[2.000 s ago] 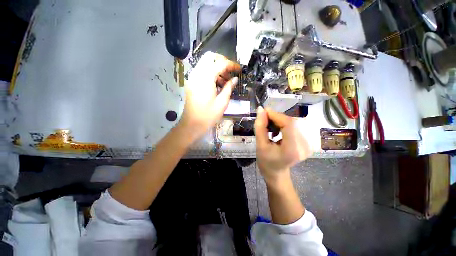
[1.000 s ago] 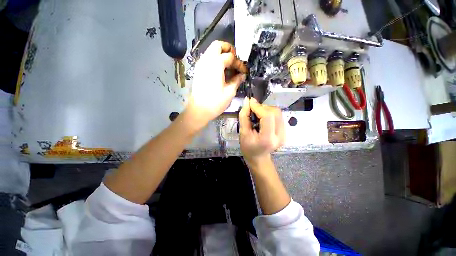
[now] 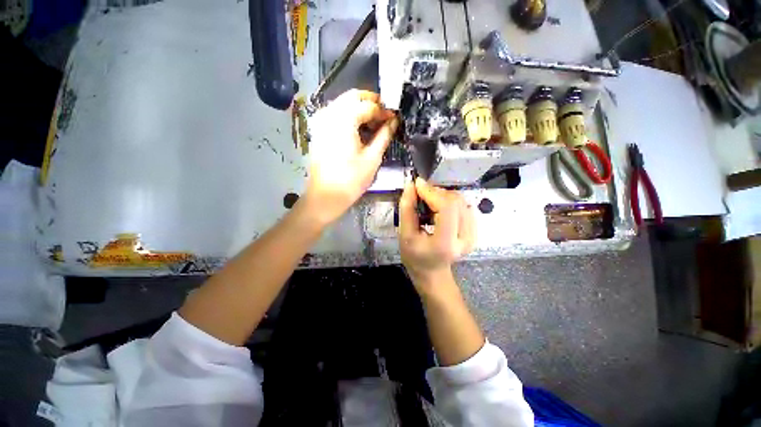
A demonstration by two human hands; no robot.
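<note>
The pale overlock machine (image 3: 467, 163) stands at the upper right of the table, with a row of cream tension dials (image 3: 516, 125) on its front. The dark metal needle area (image 3: 427, 113) is left of the dials. My left hand (image 3: 346, 154) is at the left side of the needle area, thumb and forefinger pinched together; what lies between the fingertips is too small to tell. My right hand (image 3: 434, 221) is just below and in front of the needle area, its fingers closed on a thin dark tool, perhaps tweezers (image 3: 411, 173), pointing up towards the needle area.
Scissors with red and grey loops (image 3: 592, 163) lie partly behind the dials. Red-handled pliers (image 3: 643, 188) lie at the right. A rust-brown recess (image 3: 579, 222) is in the table's right front. The black lamp head (image 3: 273, 58) is left of the machine. Folded white fabric (image 3: 82, 385) is at lower left.
My right hand moved left and stays below the needle area. My left hand moved in closer to the needles, then slightly back down-left. The view has shifted a little.
</note>
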